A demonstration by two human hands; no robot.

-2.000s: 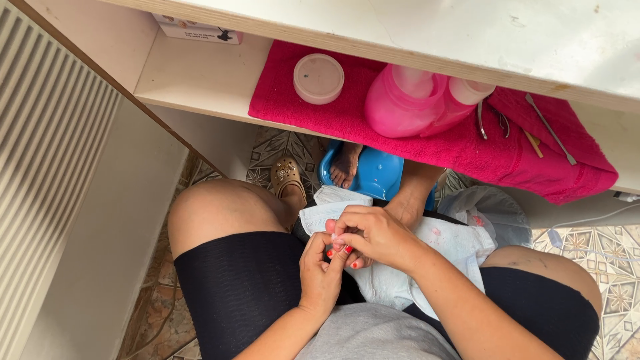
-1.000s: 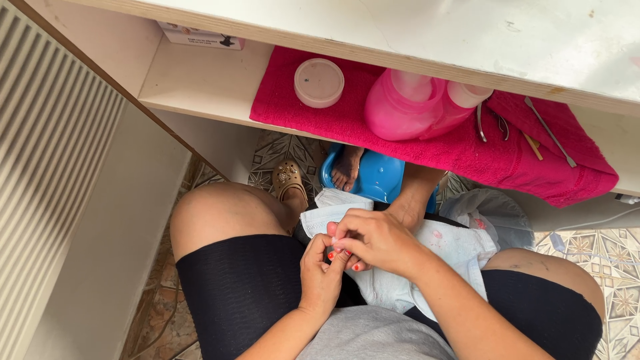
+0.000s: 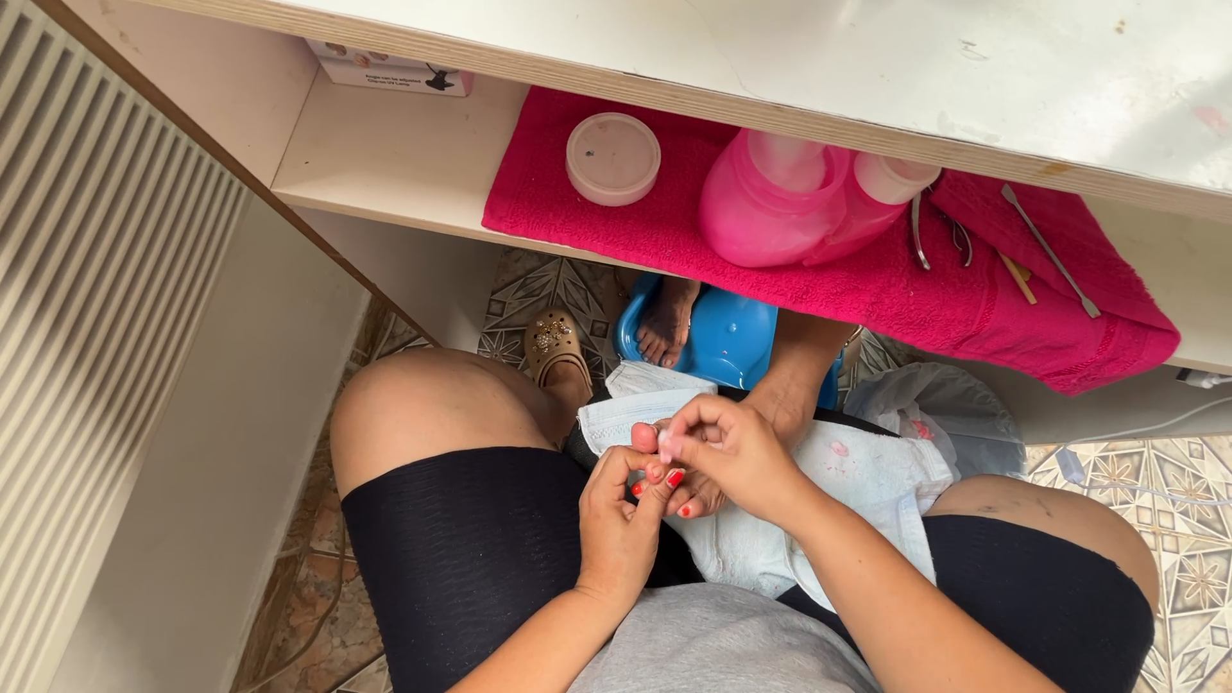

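Observation:
Another person's foot (image 3: 784, 385) rests on a pale towel (image 3: 837, 472) across my lap, its toes between my hands. Red polish shows on some of its toenails. My left hand (image 3: 626, 500) grips the toes from the left, thumb and fingers around them. In the fingertips of my right hand (image 3: 727, 452) is a small whitish wad (image 3: 666, 445), probably cotton, held against the toes near the big toe. The person's other foot (image 3: 667, 322) stands on a blue plastic basin or footrest (image 3: 733, 337) beneath the shelf.
On the shelf, a magenta towel (image 3: 539, 192) carries a round lidded jar (image 3: 613, 159), pink bottles (image 3: 770, 207), a metal pusher (image 3: 1049, 250) and metal nippers (image 3: 919, 231). A box (image 3: 395, 72) stands at the shelf's left. A lined bin (image 3: 962, 414) is right of my lap; a radiator (image 3: 87, 241) is far left.
My right fingers have shifted slightly at the toes, and the whitish wad now shows more plainly between them. My left hand keeps its hold on the foot.

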